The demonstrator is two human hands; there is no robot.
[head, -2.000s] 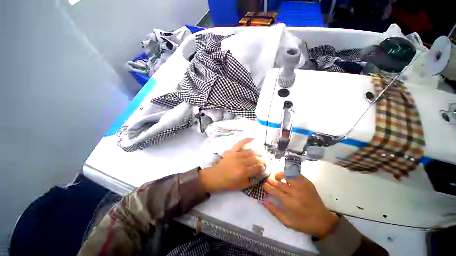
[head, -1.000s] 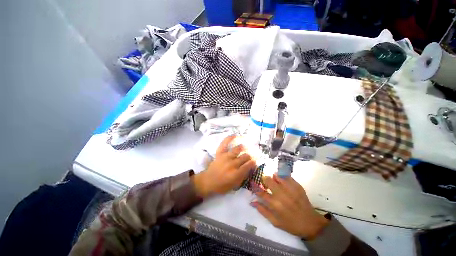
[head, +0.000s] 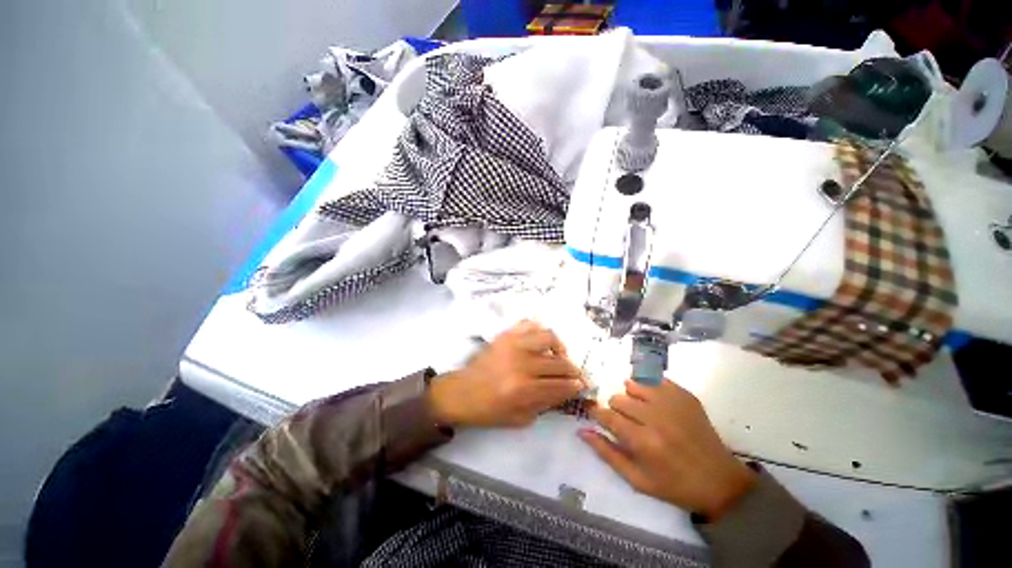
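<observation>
The checked garment with pale lining [head: 477, 166] lies bunched on the table left of the white sewing machine head [head: 710, 211]. Its pale part runs toward the needle area [head: 605, 322], which is washed out by the lamp. My left hand [head: 513, 377] is just left of and in front of the needle, its fingertips pinching a small dark checked edge [head: 575, 406]. My right hand [head: 664, 442] lies in front of the presser foot, its fingertips on the same edge. The cloth under the fingers is mostly hidden.
A tartan scrap [head: 893, 266] hangs over the machine head. A white thread cone [head: 981, 102] and a dark green one [head: 882, 98] stand behind. A blue bin with cloth [head: 353, 94] is behind the table at left. Navy cloth [head: 111, 488] lies at lower left; checked cloth [head: 477, 544] hangs below the table edge.
My left hand's fingers have drawn together and moved slightly toward me, closer to my right fingertips. Less of the checked edge shows between the hands. The camera view has shifted slightly.
</observation>
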